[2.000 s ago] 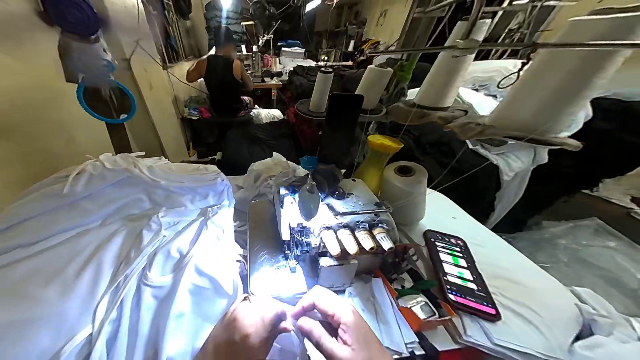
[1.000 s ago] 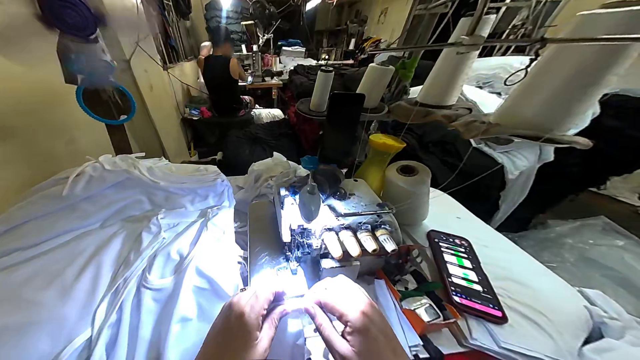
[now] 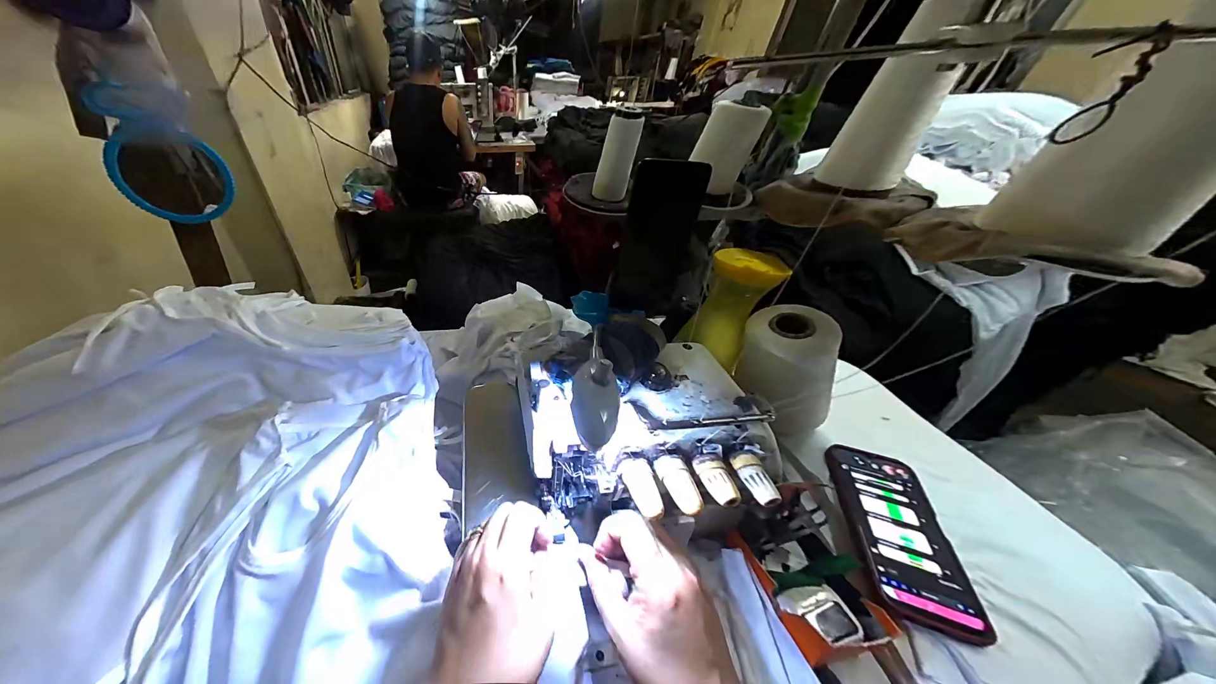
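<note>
Both hands are at the front of an overlock sewing machine [image 3: 698, 380], just below its lit needle area. My left hand [image 3: 499, 598] lies on white fabric [image 3: 562, 608] at the presser foot, its fingers bent over the cloth. Beside it, my right hand [image 3: 655, 598] pinches the right edge of the same fabric between thumb and fingers. Glare washes out part of the cloth between them. Several tension dials [image 3: 676, 483] stand just above my right hand. A large pile of white garments [image 3: 285, 456] spreads to the left of the machine.
A thread cone [image 3: 793, 366] and a yellow container [image 3: 736, 294] stand behind the machine. Right of it lie a phone [image 3: 907, 541] and an orange tray [image 3: 817, 638] with small items. Large thread cones [image 3: 893, 104] rise at upper right. Another person [image 3: 425, 133] sits farther back.
Both hands have moved up closer to the presser foot, and my right hand's fingers have curled more. The person in the background has shifted posture.
</note>
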